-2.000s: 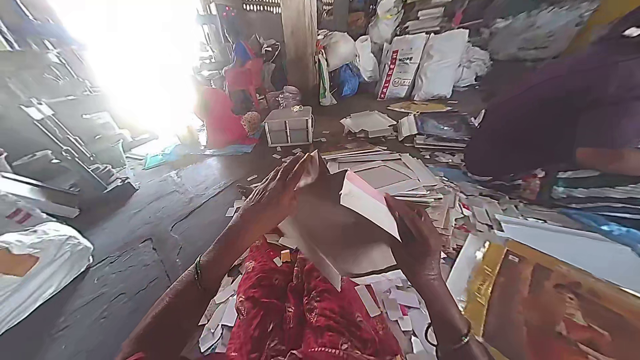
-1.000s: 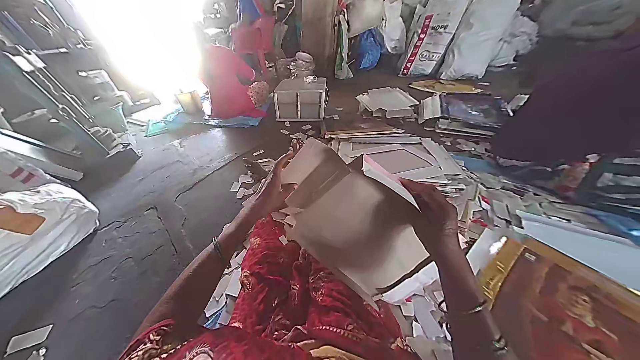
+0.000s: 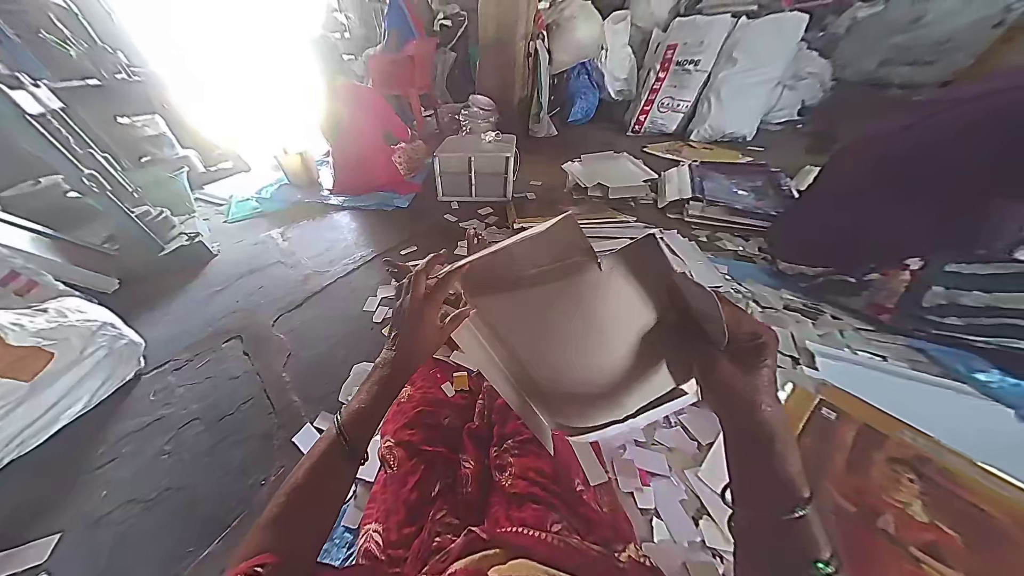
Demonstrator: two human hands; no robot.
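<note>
Above my lap, a greyish-brown cardboard sheet (image 3: 572, 336) with folded flaps hangs tilted between both hands. At its left edge, my left hand (image 3: 424, 308) holds it, thumb at the lower side and the other fingers partly behind it. My right hand (image 3: 732, 340) grips the right flap, its fingers mostly hidden behind the board. Under the cardboard lie many small paper scraps (image 3: 668, 472), beside my red patterned clothing (image 3: 488, 472). A small yellow piece (image 3: 461, 381) lies near my knees.
A large picture print (image 3: 904, 480) lies at the lower right. Flat card stacks (image 3: 612, 172) and a grey box (image 3: 475, 172) stand ahead. A co-worker in dark clothing (image 3: 896, 176) is at the right, another person in red (image 3: 364, 140) by the bright opening. White sacks (image 3: 676, 76) stand behind.
The cardboard has opened out, its side flaps now standing up at left and right. The narrow white and pink face seen earlier near my right hand is no longer visible.
</note>
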